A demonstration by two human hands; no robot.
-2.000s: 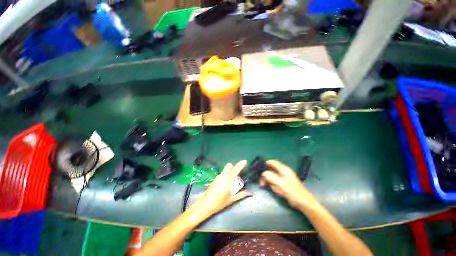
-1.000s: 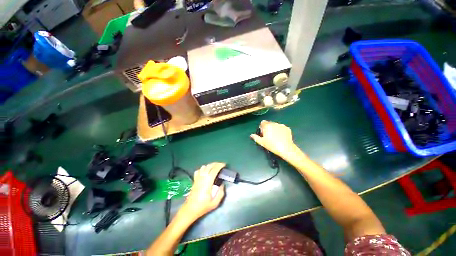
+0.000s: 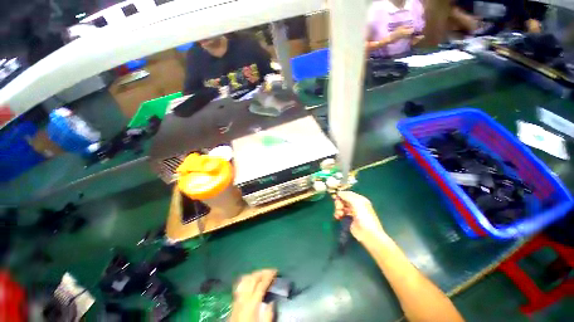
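Observation:
A black power adapter [image 3: 281, 288] lies on the green bench at the front middle. My left hand [image 3: 253, 294] rests around its left end, cut off by the lower edge of the picture. My right hand [image 3: 356, 212] pinches the end of the black output lead [image 3: 343, 234] at the round pale terminals [image 3: 328, 182] on the right corner of the test instrument [image 3: 283, 157]. The plug tip is too small and blurred to tell whether it touches a terminal.
A cup with an orange lid [image 3: 206, 182] stands left of the instrument. Loose black adapters [image 3: 135, 280] lie at left. A blue basket [image 3: 462, 220] of black adapters stands at right. A white post [image 3: 347, 88] rises behind the terminals. People sit across the bench.
The view has tilted up, showing people opposite. My right hand has brought the lead end up from the bench to the instrument's terminals. My left hand stays at the adapter.

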